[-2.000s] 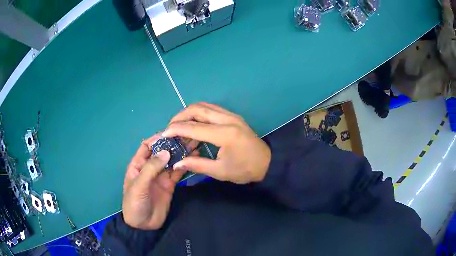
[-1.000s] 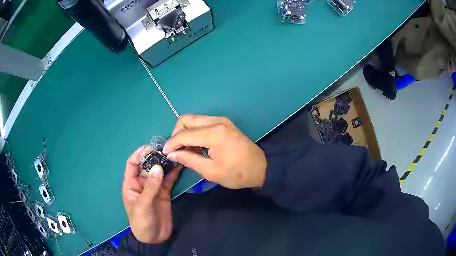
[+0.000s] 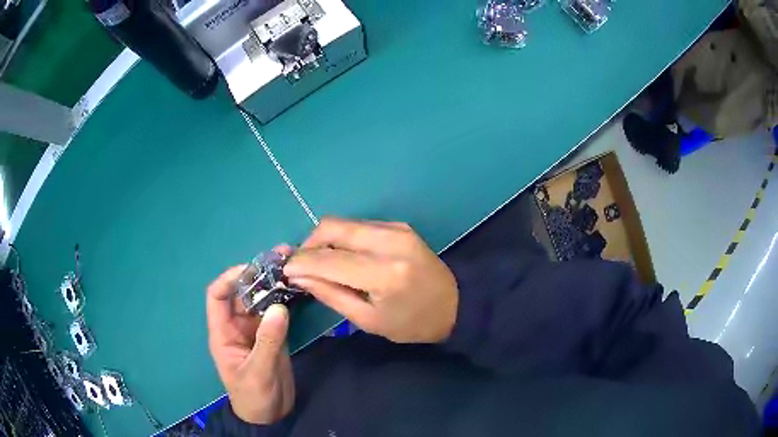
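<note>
A small module assembly [image 3: 266,284] with clear edges and a dark centre is held above the green mat near its front edge. My left hand [image 3: 252,350] grips it from below and the left, the thumb on its near side. My right hand [image 3: 384,277] has its fingertips on the module's right side. The fingertips hide that side, and I cannot tell whether they hold a separate small part.
A screw feeder [image 3: 290,60] stands at the top, with a black electric screwdriver [image 3: 166,51] left of it. Finished modules [image 3: 503,24] lie at top right. Square cover plates [image 3: 81,337] lie at far left. A cardboard box [image 3: 627,222] with black parts is on the floor. A person's shoe [image 3: 653,141] shows at right.
The module has been tilted in my left hand, so its clear side and inner edge now show. My right fingers stay at its right side. The view has shifted, showing more of the screwdriver.
</note>
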